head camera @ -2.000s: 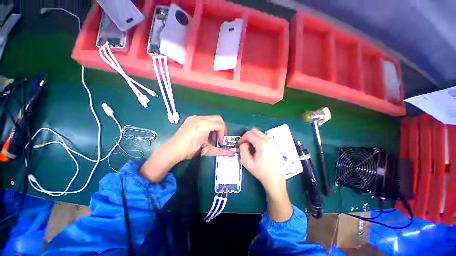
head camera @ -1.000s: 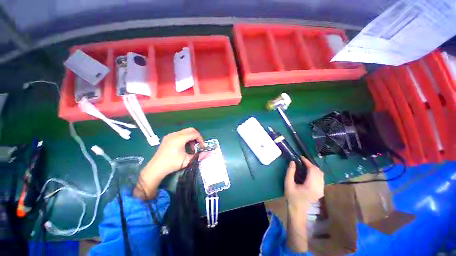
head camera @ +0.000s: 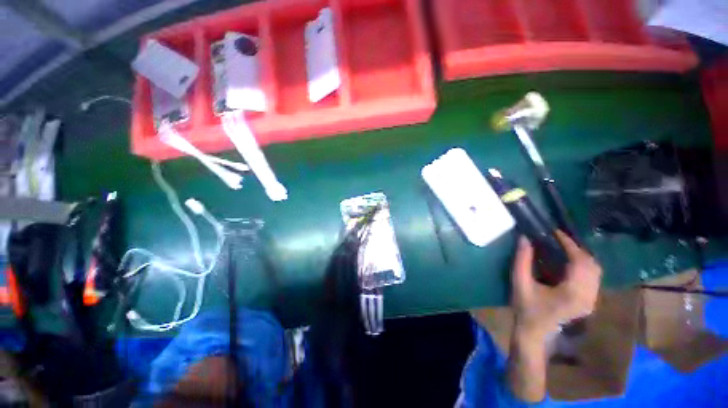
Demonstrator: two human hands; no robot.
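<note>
An open white power bank unit (head camera: 383,247) lies on the green mat, short white leads (head camera: 372,312) towards me; dark hair-like strands cover its left side. My right hand (head camera: 559,283) is closed around the black handle of an electric screwdriver (head camera: 528,219), whose tip points up and left, beside a loose white case (head camera: 468,197). A thin dark rod (head camera: 438,229) lies left of that case. Of my left arm, a blue sleeve and a blurred skin-coloured patch (head camera: 203,381) show at the bottom edge; the fingers cannot be made out.
A red foam tray (head camera: 383,118) at the back holds covers and units with leads; another red tray (head camera: 567,60) stands right of it. A mallet (head camera: 543,163) and blurred black fan (head camera: 638,191) are right. A white cable (head camera: 195,247) and dark tools lie left.
My right hand has left the unit and taken hold of the screwdriver. My left hand has come away from the unit, down and left. The view has shifted.
</note>
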